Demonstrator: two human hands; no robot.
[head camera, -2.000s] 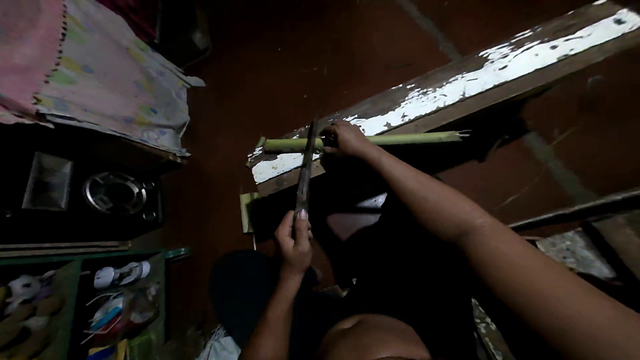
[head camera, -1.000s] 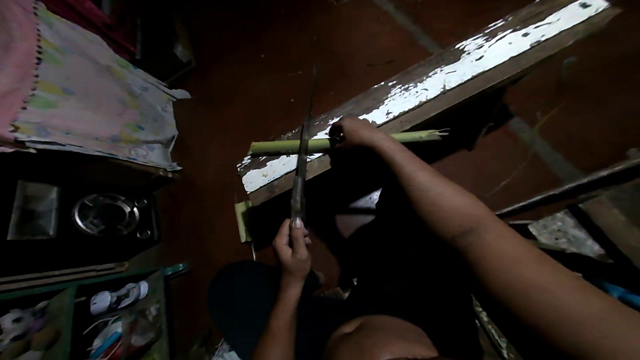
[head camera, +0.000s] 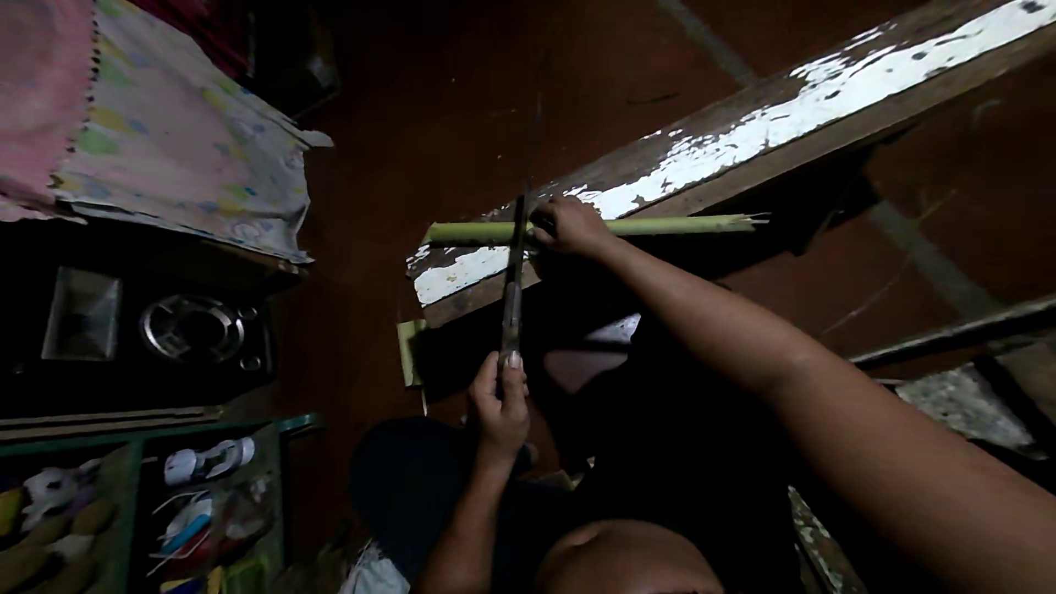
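A long green plant stalk (head camera: 685, 224) lies across the end of a wooden bench with worn white paint (head camera: 742, 136); its split right end sticks out past the bench edge. My right hand (head camera: 569, 224) grips the stalk near its middle. My left hand (head camera: 502, 396), lower down, holds a long dark blade (head camera: 515, 272), probably a saw or large knife, by its near end. The blade crosses the stalk just left of my right hand; whether it cuts in cannot be told. A short green piece (head camera: 410, 353) is beside the bench's left end, partly in shadow.
At the left stand a cloth-covered surface (head camera: 190, 136) and a gas stove with a round burner (head camera: 193, 328). Below them, a green-edged shelf (head camera: 136, 495) holds toys and small items. My knee (head camera: 412, 487) is near the bench end. Reddish floor (head camera: 412, 107) shows beyond the bench.
The blade has shifted along its length across the stalk, with my left hand at its near end. My right hand keeps its hold on the stalk.
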